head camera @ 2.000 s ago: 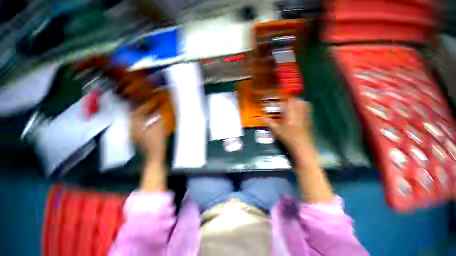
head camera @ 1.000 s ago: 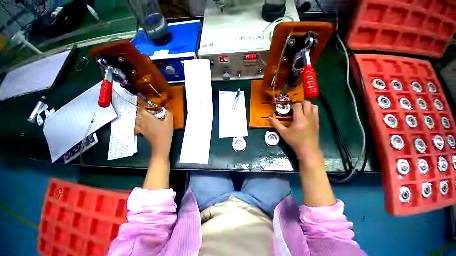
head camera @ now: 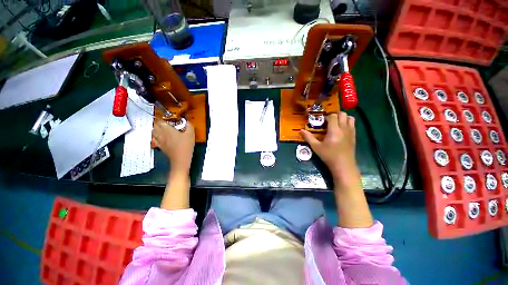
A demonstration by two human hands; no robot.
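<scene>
My left hand (head camera: 176, 143) rests at the front of the left orange-brown test fixture (head camera: 199, 114), its fingers at a silver-white round module (head camera: 180, 124). My right hand (head camera: 332, 142) is at the front right of the right fixture (head camera: 289, 119), thumb and fingers around the near side of a round module (head camera: 316, 120) seated there. Whether either hand grips its module cannot be told. Both red toggle handles, left (head camera: 120, 101) and right (head camera: 347, 90), hang down on the uprights. Two loose modules, one left (head camera: 267, 159) and one right (head camera: 303, 153), lie on the mat.
A paper strip (head camera: 220, 125) and a slip (head camera: 260, 133) with a thin tool lie between the fixtures. A foam tray (head camera: 440, 183) of silver-white modules is at right. The lower-left tray (head camera: 94, 242) holds one green-faced unit (head camera: 63, 213). Cables (head camera: 384, 161) run right of the fixture.
The view has sharpened from blur and shifted slightly. The unit in the lower-left tray showed red a second ago and now shows green. Both hands stay at the fixtures.
</scene>
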